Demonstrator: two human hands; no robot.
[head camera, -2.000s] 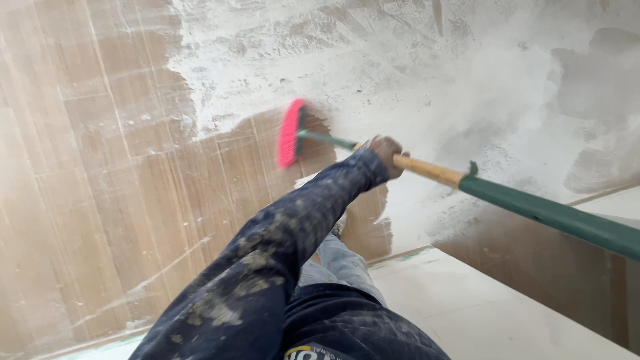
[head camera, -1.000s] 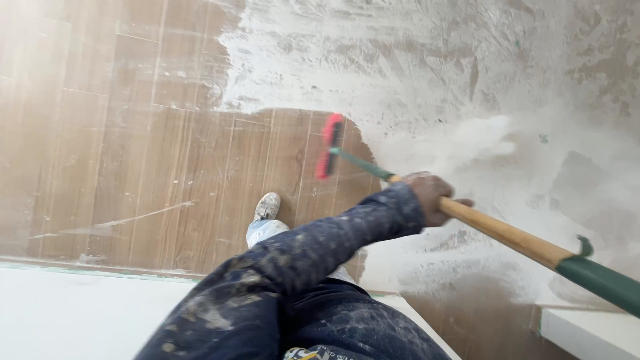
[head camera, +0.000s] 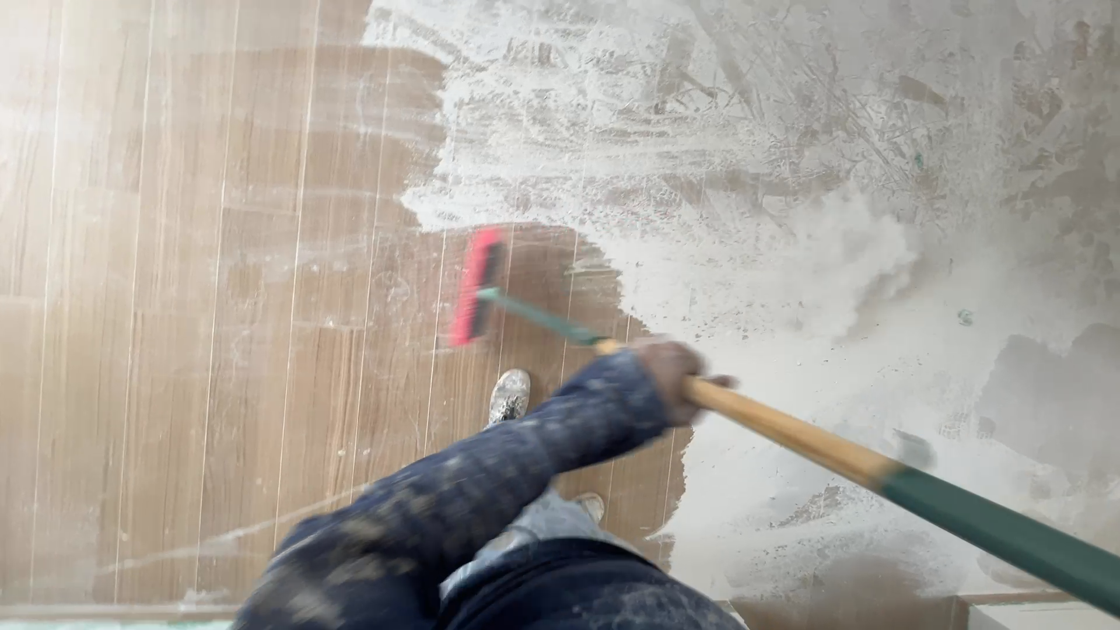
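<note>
My left hand (head camera: 674, 378), in a dusty dark-blue sleeve, is closed around the wooden part of a long broom handle (head camera: 787, 429). The handle slants from the lower right, where it is green, up to the broom head (head camera: 475, 286) at the centre left. That head has pinkish-red bristles and is blurred. It lies over the brown wood-look floor (head camera: 262, 350), left of the edge of the white powder (head camera: 752, 262) coating the floor. My right hand is out of view, as is the far end of the handle.
My dusty shoes (head camera: 510, 395) stand on the wood-look floor below the broom head. A thicker heap of powder (head camera: 853, 254) lies right of centre. A white ledge (head camera: 1041, 612) is at the lower right corner, and a pale edge runs along the lower left.
The view has shifted and turned. My left hand has stayed on the handle throughout. One shoe now shows clearly below the broom head, which it did not two seconds ago.
</note>
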